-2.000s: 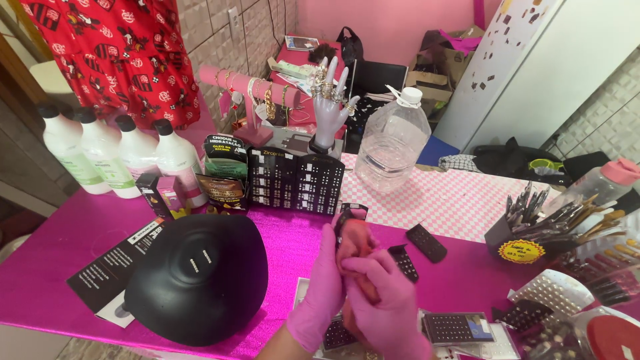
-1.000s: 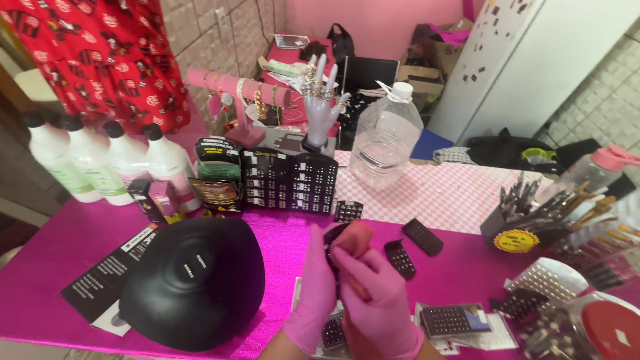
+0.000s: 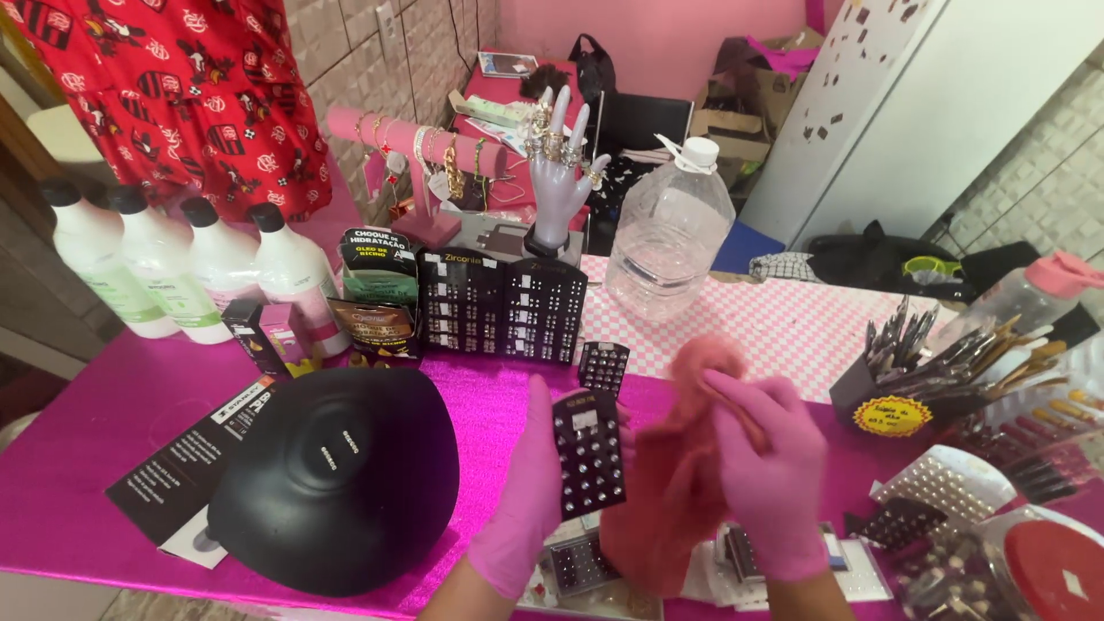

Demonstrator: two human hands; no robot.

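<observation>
My left hand (image 3: pixel 526 483), in a pink glove, holds a black card of stud earrings (image 3: pixel 591 453) upright, its studded face toward me. In my gloved right hand (image 3: pixel 772 457) a red cloth (image 3: pixel 681 470) is pinched near its top and hangs down beside the card. Just behind the card, a smaller black earring card (image 3: pixel 603 366) stands on the pink table covering. A folding black earring display (image 3: pixel 504 306) is farther back. Partly hidden under the cloth and my wrists lie more earring cards (image 3: pixel 582 562) at the front edge.
A black bust form (image 3: pixel 345 483) occupies the left, with several white bottles (image 3: pixel 293 267) behind. A water jug (image 3: pixel 668 233) and a ring-covered hand stand (image 3: pixel 556 181) are at the back. Right are a holder of pencils and brushes (image 3: pixel 854 379) and a red-lidded jar (image 3: pixel 1056 561).
My hands have moved apart; earlier they were together around the cloth and a dark card. The card's studded face now shows, and the cloth hangs from my right hand.
</observation>
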